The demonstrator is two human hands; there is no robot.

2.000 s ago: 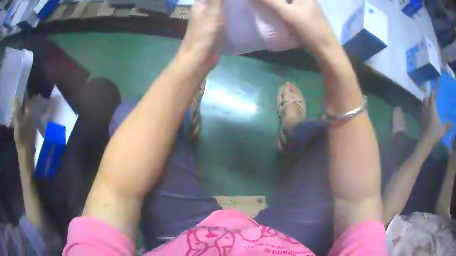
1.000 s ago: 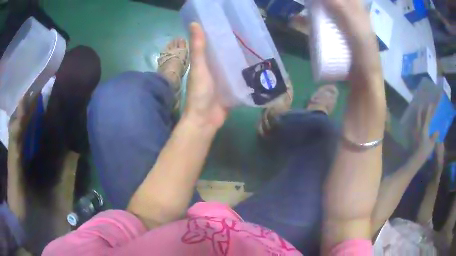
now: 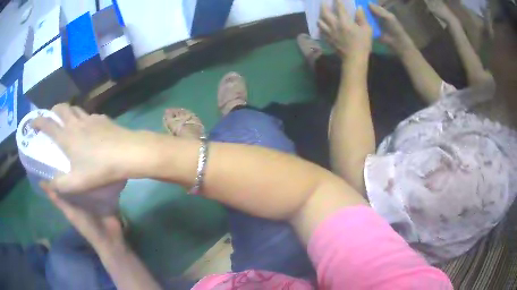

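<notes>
A frosted plastic body with a white ribbed end (image 3: 48,150) is held in the air at the left of the view. My right hand (image 3: 85,144) grips the ribbed end from above, its fingers spread over the white end face. My left hand (image 3: 93,218) is below, holding the frosted body from underneath. My hands cover much of the body, and its inside does not show.
Blue and white cartons (image 3: 82,48) stand on the white-topped bench (image 3: 261,8) at the upper left, near its brown edge. A seated person (image 3: 442,175) is close on my right, hands on a blue and white item (image 3: 368,17). Green floor lies below.
The view has swung to the right. A second ago the frosted body, with a small black fan inside, and the ribbed part were apart in separate hands; now both hands are together on them.
</notes>
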